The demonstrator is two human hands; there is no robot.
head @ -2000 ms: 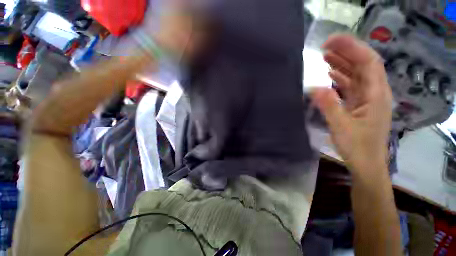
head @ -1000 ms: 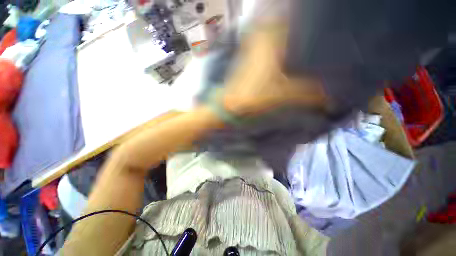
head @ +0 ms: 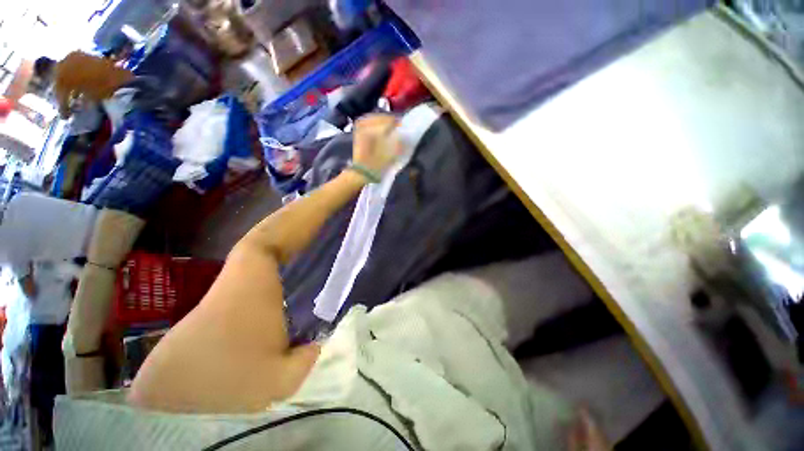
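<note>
Dark grey garment panels [head: 423, 207] hang in a heap left of the table, beside my lap. A long pale strip [head: 353, 251] lies across them. My left hand [head: 377, 143], with a green band at the wrist, is stretched out to the top of this heap, by the strip's upper part. Its fingers look curled, but blur hides whether they grip cloth. A small blurred part of my right hand [head: 589, 433] shows at the bottom edge, low beside my lap; its fingers cannot be made out.
The white table [head: 617, 167] with its wooden edge runs along the right, with grey-purple cloth [head: 529, 53] on it. A blurred machine part [head: 732, 326] is at the lower right. Blue crates [head: 335, 75] of pieces, a red bag or box [head: 163, 286] and a distant person [head: 88, 84] are left.
The view has swung left, away from the machine. My left arm now reaches out to the heap of panels. The dark panel at upper right a second ago is out of view there.
</note>
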